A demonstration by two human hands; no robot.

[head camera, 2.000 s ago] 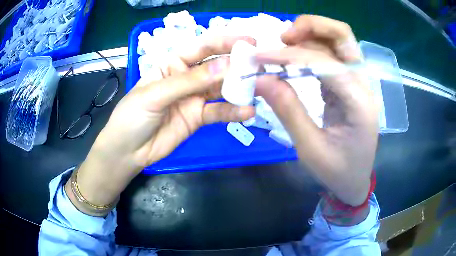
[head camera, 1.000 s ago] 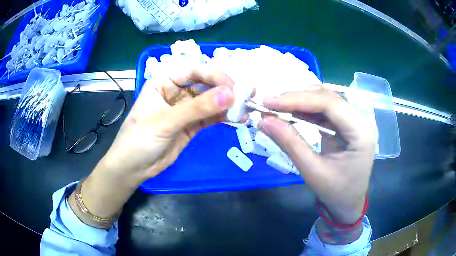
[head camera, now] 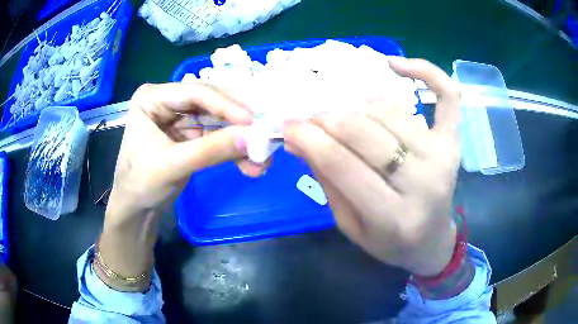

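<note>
My left hand (head camera: pixel 171 145) holds a white plastic housing (head camera: pixel 260 147) between thumb and fingers, above the blue work tray (head camera: pixel 253 221). My right hand (head camera: pixel 374 171) is close to its right side, thumb and index fingertips pinched at the housing on a thin piece, probably the lead; most of it is hidden by the fingers. The housing is glaring white, so its hole does not show. White housings (head camera: pixel 336 69) are piled at the back of the tray. One loose housing (head camera: pixel 312 189) lies flat on the tray floor between my hands.
A clear box of thin leads (head camera: pixel 56 161) stands at left, with eyeglasses (head camera: pixel 101 196) partly hidden behind my left hand. A blue tray of stemmed housings (head camera: pixel 63 66) is at far left. A parts bag (head camera: pixel 215 16) lies behind. A translucent box (head camera: pixel 488 120) stands at right.
Both hands have moved left with the housing. The lead's long pale rod, visible earlier beyond my right fingers, no longer shows. My right hand has turned, its back now towards the camera.
</note>
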